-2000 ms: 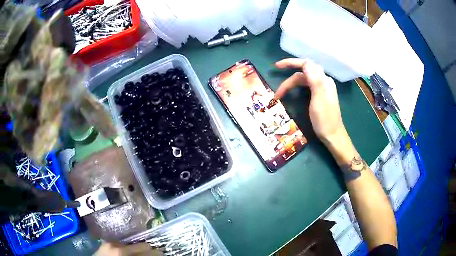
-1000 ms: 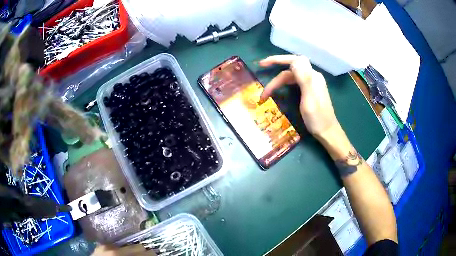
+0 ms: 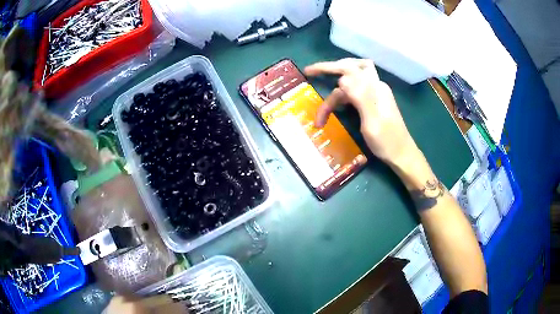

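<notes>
My right hand [image 3: 369, 110] is bare and held over the right side of the smartphone [image 3: 305, 130]; its thumb is at the lit orange and white screen and its index finger is stretched out near the top edge. It holds nothing. My left hand [image 3: 145, 305] is cut off by the bottom edge and blurred, at the left side of the clear tub of pale metal pins [image 3: 216, 288]; its fingertips and what they may hold cannot be made out. A clear tub of small black rings [image 3: 193, 157] stands between the phone and the press base [image 3: 120, 214].
The press fixture [image 3: 98, 246] and a shaggy rag [image 3: 37, 122] are at the left. Blue trays [image 3: 74, 275] hold pins. A red tray [image 3: 93, 58] holds metal parts. A bolt [image 3: 263, 33] and white containers [image 3: 387, 40] lie beyond the phone. Paper [image 3: 485, 67] is at the right.
The phone screen has changed from a picture to orange and white. The view has shifted, so the tubs and phone sit slightly further left and up. My right hand stays at the phone.
</notes>
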